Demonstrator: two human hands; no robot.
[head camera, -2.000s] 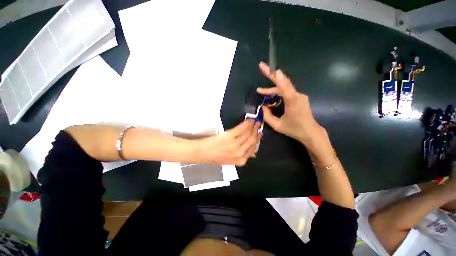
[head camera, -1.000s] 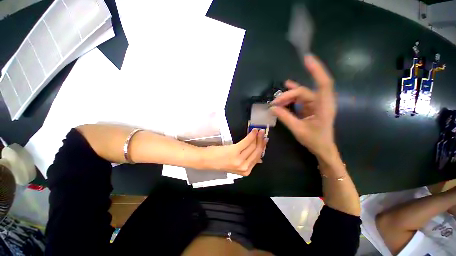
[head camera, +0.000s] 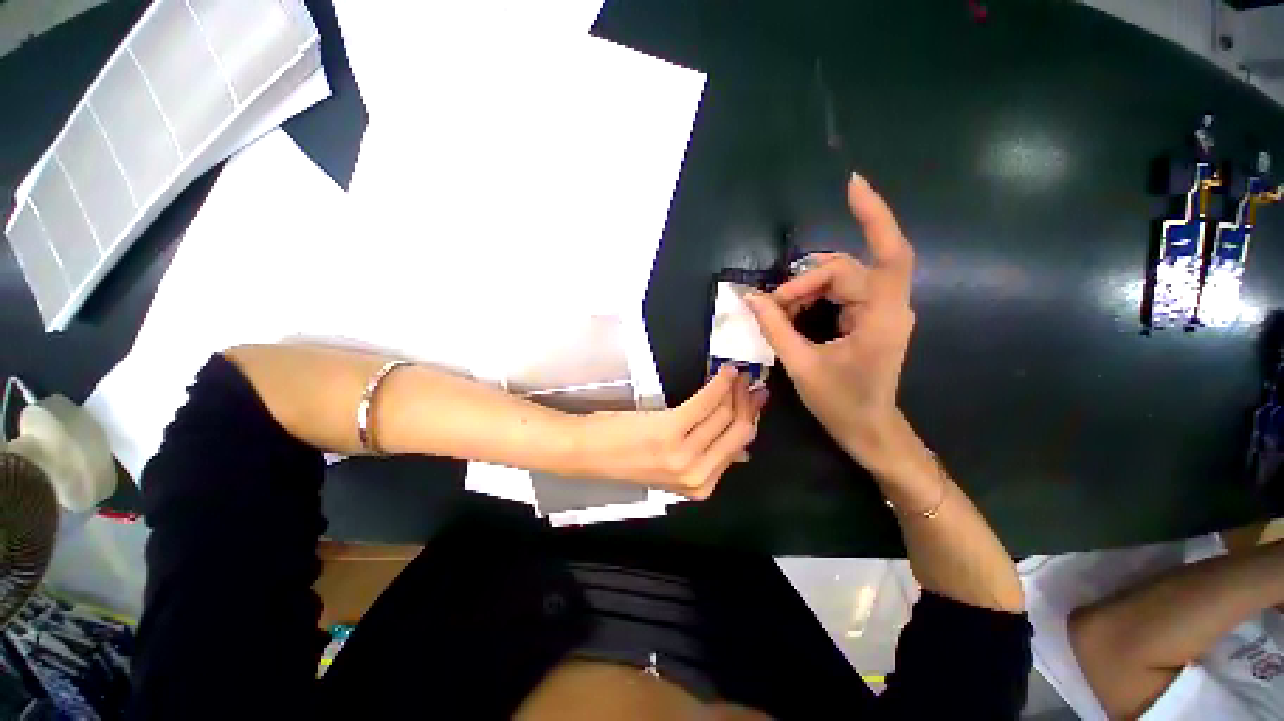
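Note:
My left hand (head camera: 693, 440) holds the lower end of a blue module (head camera: 721, 369) just above the dark green bench. A pale adhesive patch (head camera: 738, 327) covers the module's middle. My right hand (head camera: 849, 317) pinches the patch's upper right edge between thumb and a finger. A thin grey piece (head camera: 828, 116), seen nearly edge-on, stands up from my raised right index fingertip. Dark parts of the module show above the patch. A sticker sheet with grey rectangles (head camera: 597, 492) lies partly under my left forearm.
White backing paper (head camera: 507, 169) covers the bench at centre left. A gridded sticker sheet stack (head camera: 141, 127) lies far left. Two modules (head camera: 1180, 261) stand at right, with a dark module pile (head camera: 1267, 423) at the edge. A desk fan (head camera: 64, 454) is at left; a co-worker's arm (head camera: 1176, 613) is lower right.
A grey patch came onto the module, which was bare at first; it now looks whiter, with my right fingers at its edge. The thin piece on my right index finger has turned nearly edge-on.

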